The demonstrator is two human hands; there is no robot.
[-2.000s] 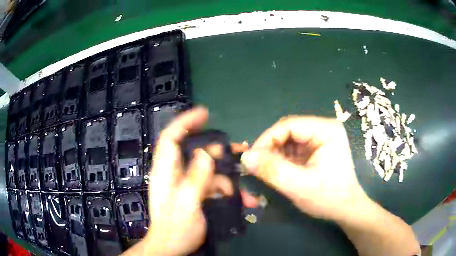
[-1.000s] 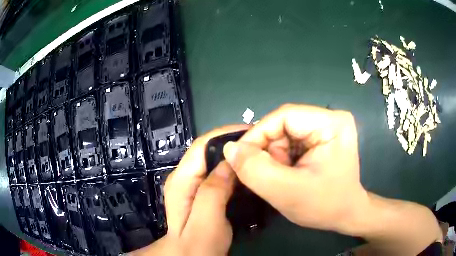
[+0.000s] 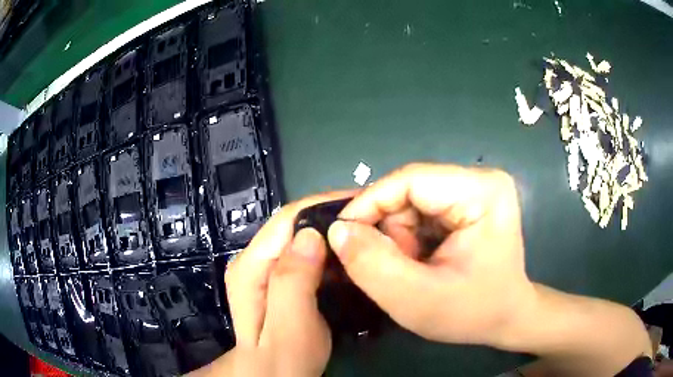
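Note:
My left hand [image 3: 284, 294] holds a black plastic phone housing [image 3: 347, 294] near the front middle, its thumb on the upper end. My right hand [image 3: 443, 250] is at the same end, with thumb and index finger pinched together against the housing beside my left thumb. Any small part between those fingertips is too hidden to make out. The fingers cover much of the housing, and its lower part is dark and blurred. A loose whitish square [image 3: 361, 173] lies on the bench just beyond my hands.
A glossy black blister tray [image 3: 271, 158] with rows of phone housings [image 3: 235, 173] fills the left. A pile of pale strips [image 3: 598, 140] lies at the right, with a separate pale piece [image 3: 526, 107] beside it. A white strip [image 3: 111, 51] edges the green bench [image 3: 443, 81] at upper left.
Since two seconds ago, both hands have closed together over the housing's upper end. Over the last second, my left thumb has shifted slightly left and up. The view has also shifted.

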